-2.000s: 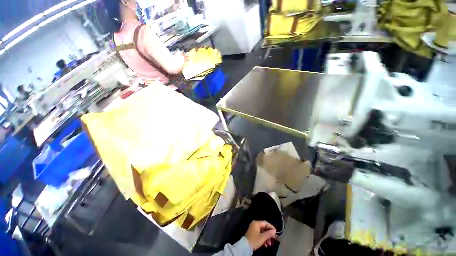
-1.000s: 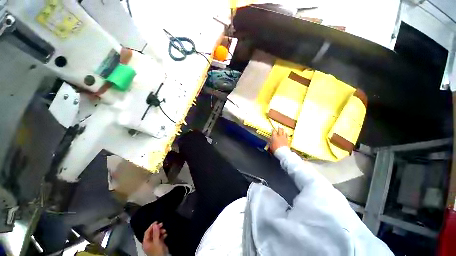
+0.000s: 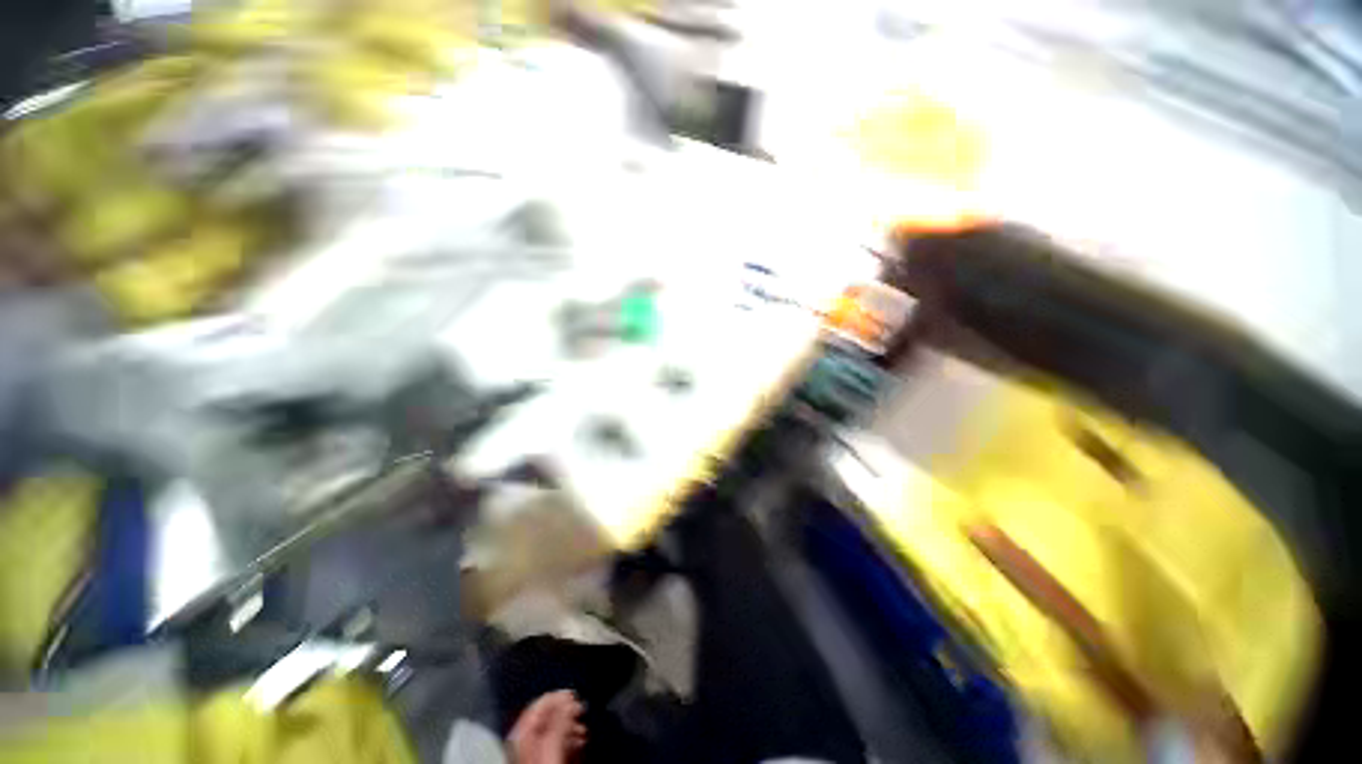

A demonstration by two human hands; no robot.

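Note:
The view is strongly blurred. A stack of yellow pieces [image 3: 1105, 552] with brown bands lies at the lower right, with a grey-beige layer at its upper left corner. My left hand [image 3: 548, 727] is at the bottom edge, left of centre, small and blurred, with nothing visible in it. A pale patch at the bottom edge of the yellow stack may be part of my right hand or sleeve; the blur hides which. The white sewing machine [image 3: 463, 299] with a green part [image 3: 639, 315] stands left of centre.
An orange round object [image 3: 856, 315] sits at the right edge of the machine table [image 3: 717, 388], with blurred scissors [image 3: 759, 284] nearby. More yellow material [image 3: 165, 254] is at the upper left and at the lower left. Something blue shows beneath the yellow stack.
The camera has turned, so the machine and right stack appear further right and lower. The right hand and forearm, clear on the stack before, are no longer clearly visible. The left hand remains low.

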